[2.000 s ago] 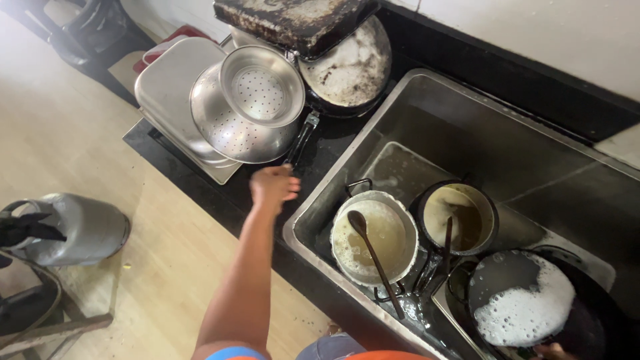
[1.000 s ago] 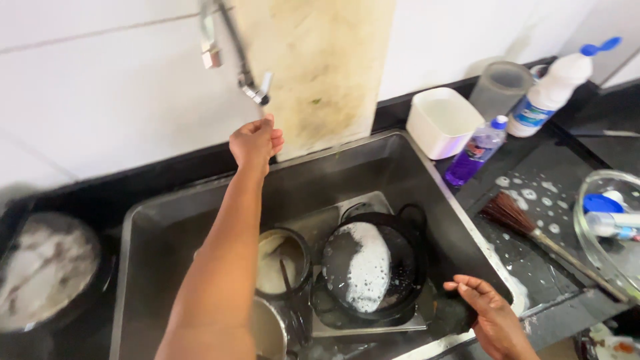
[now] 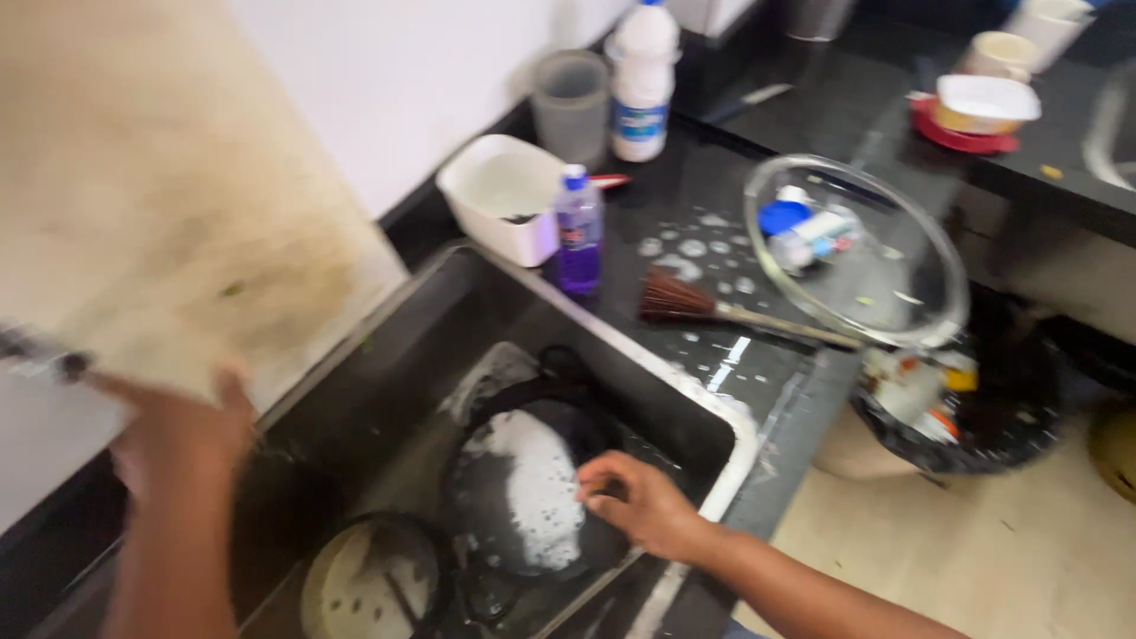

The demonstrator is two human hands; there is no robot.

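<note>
My left hand (image 3: 182, 426) is blurred at the left, its index finger at the dark end of a faucet spout (image 3: 71, 366); whether it grips the spout is unclear. Over the sink (image 3: 355, 390), my right hand (image 3: 643, 501) has curled fingers with nothing seen in them. It hovers by a dark pan (image 3: 479, 497) holding foamy water (image 3: 541, 488). Lower left of that pan, a pot (image 3: 333, 586) of cloudy liquid has a utensil handle (image 3: 404, 599) leaning in it.
Beyond the sink stand a white tub (image 3: 506, 182), a purple liquid bottle (image 3: 579, 235), a grey cup (image 3: 571, 102) and a white bottle (image 3: 641, 84). A brush (image 3: 679, 297) lies beside a glass bowl (image 3: 950, 284). A lined trash bin (image 3: 1003, 453) stands below the counter.
The view has swung right. My left hand, earlier near the pans left of the sink, is now at the faucet spout. My right hand has come over the sink beside the foamy pan.
</note>
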